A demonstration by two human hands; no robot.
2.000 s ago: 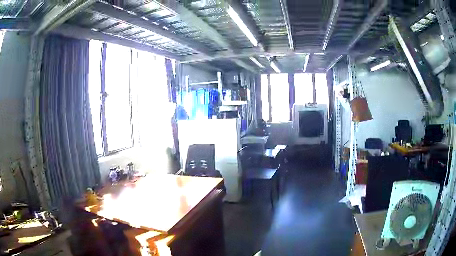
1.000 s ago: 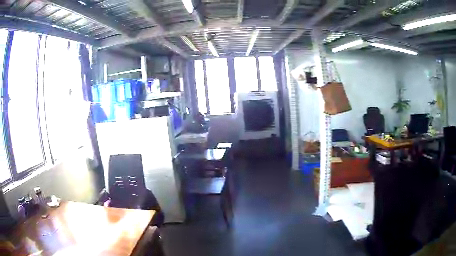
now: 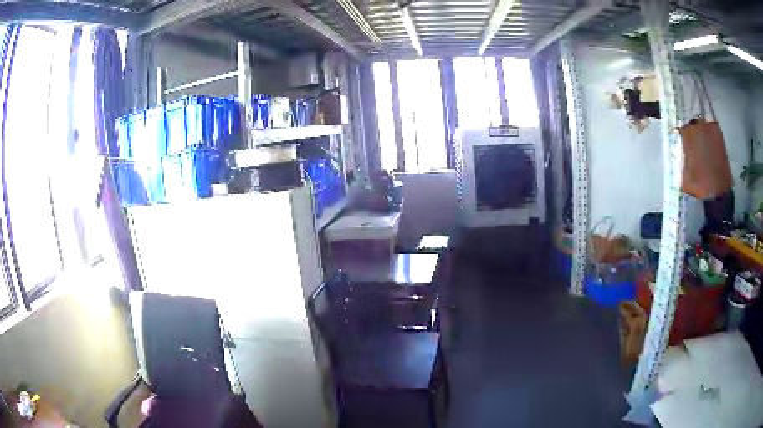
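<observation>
Neither of my hands is in the picture. Nearest in front of me at the lower left is a dark office chair (image 3: 180,347) with a curved armrest, its seat cut off by the bottom edge. Behind it stands a white cabinet or partition (image 3: 230,267). To its right is a dark table (image 3: 389,364) with a shiny top. A second dark table with a bright patch (image 3: 415,268) stands just behind it.
Blue bins (image 3: 197,125) are stacked on a rack behind the white cabinet. A grey floor aisle (image 3: 510,334) leads to a large white cooler-like unit (image 3: 504,180). Right, a punched white upright (image 3: 667,242) carries a brown bag (image 3: 704,157); white sheets (image 3: 711,384) lie low beside it.
The view has moved forward past the brown desk, now almost out of the picture. The chair, cabinet, dark tables and hanging bag look nearer and larger. The fan has left the view.
</observation>
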